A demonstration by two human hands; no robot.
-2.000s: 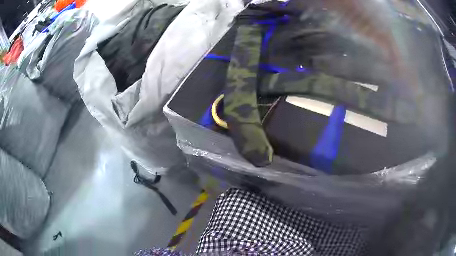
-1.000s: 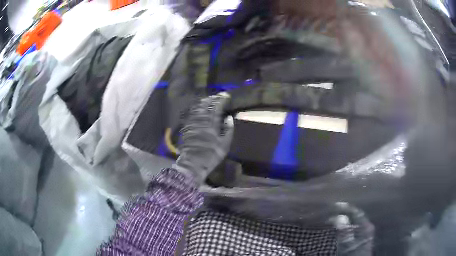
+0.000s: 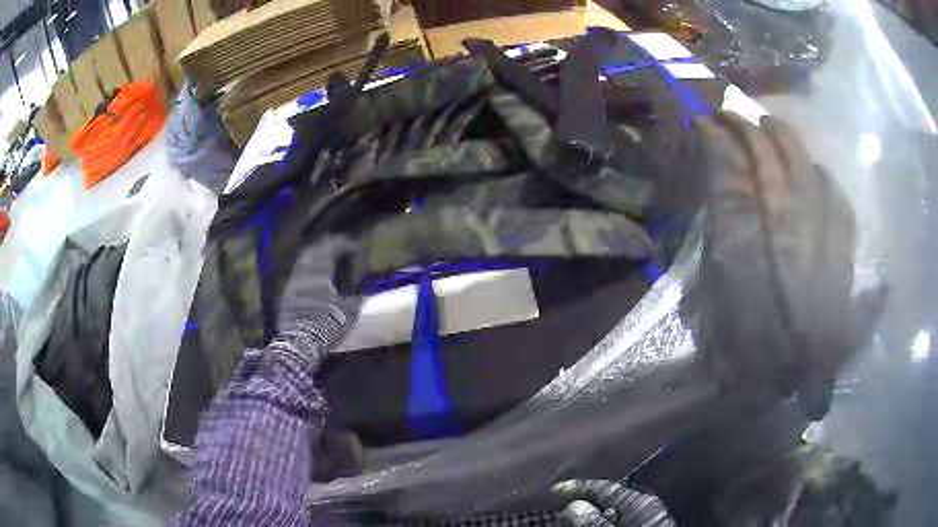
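Observation:
Several camouflage padded straps (image 3: 494,232) lie on a black stack (image 3: 494,355) with blue bands and a pale label. My left hand (image 3: 314,293), in a grey knit glove and blurred, is at the left end of the nearest strap. Its fingers touch or overlap that end; whether they grip it is unclear. Another strap (image 3: 221,309) lies to the left of my left forearm. My right hand (image 3: 612,504), gloved, is low at the bottom edge, partly cut off, in front of the stack; its hold cannot be told.
Clear film (image 3: 617,340) wraps the near side of the stack. An open pale sack (image 3: 149,329) with dark pieces stands at the left. Flattened cartons (image 3: 298,51) and an orange bundle (image 3: 118,134) are behind. A blurred camouflage and brown mass (image 3: 782,247) is at the right.
The view has shifted up and right, showing more straps and the cartons. My left hand has come in and moved to the near strap's left end. My right hand stays low.

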